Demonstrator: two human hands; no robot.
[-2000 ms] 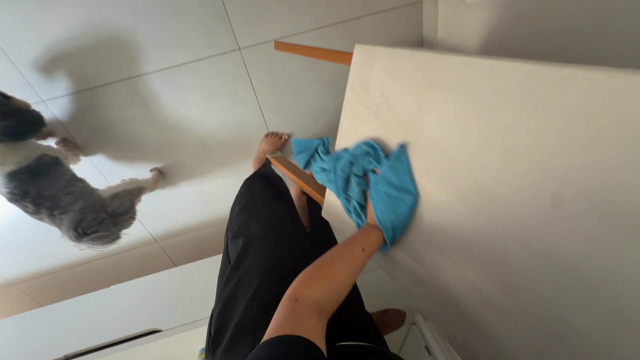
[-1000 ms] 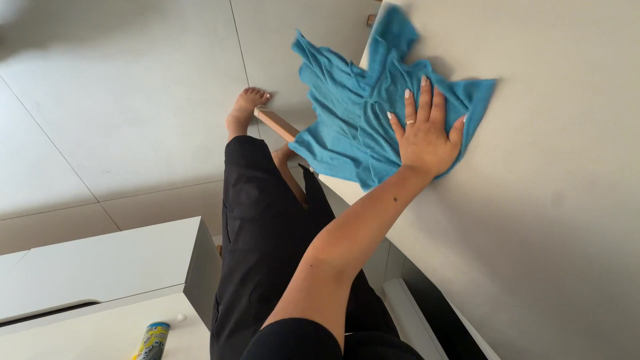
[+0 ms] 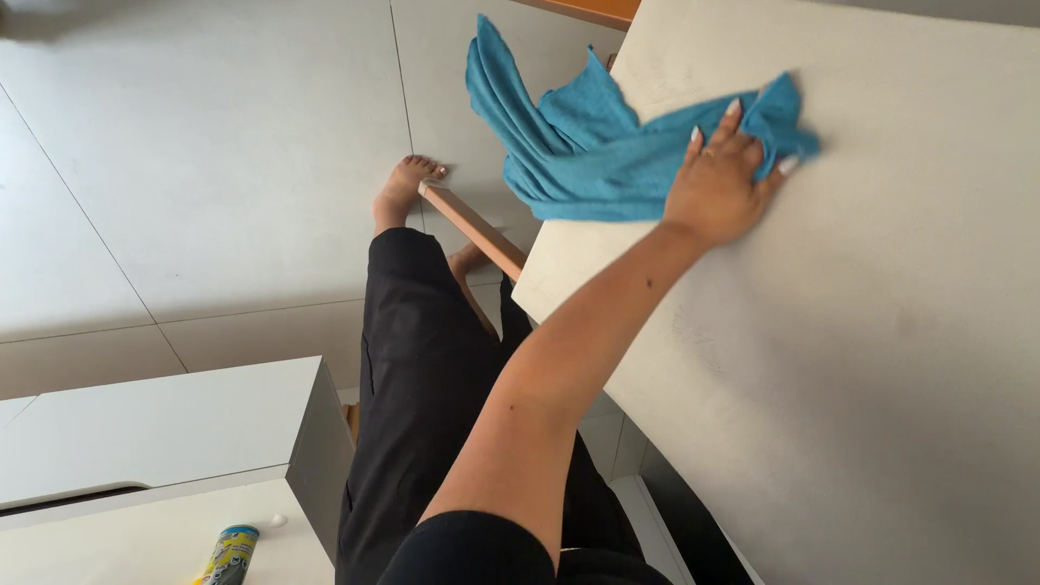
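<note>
My left hand (image 3: 719,187) is palm down on a blue cloth (image 3: 601,175), its fingers bent over a bunched part near the thumb. Under the hand, the cloth touches the pale top of a table (image 3: 886,268). The rest of the cloth trails left and hangs past the table's edge over the floor. A ring is on one finger. My right hand is out of view.
Two wooden legs of the table, one (image 3: 475,231) beside my bare foot (image 3: 406,187), stick out over the tiled floor (image 3: 244,162). At lower left stands a white cabinet (image 3: 179,422), with a patterned can (image 3: 231,556) on a white surface.
My left hand has moved right across the tabletop, drawing the cloth into a long, bunched shape. The dog seen at the left two seconds ago is out of view. The view has shifted.
</note>
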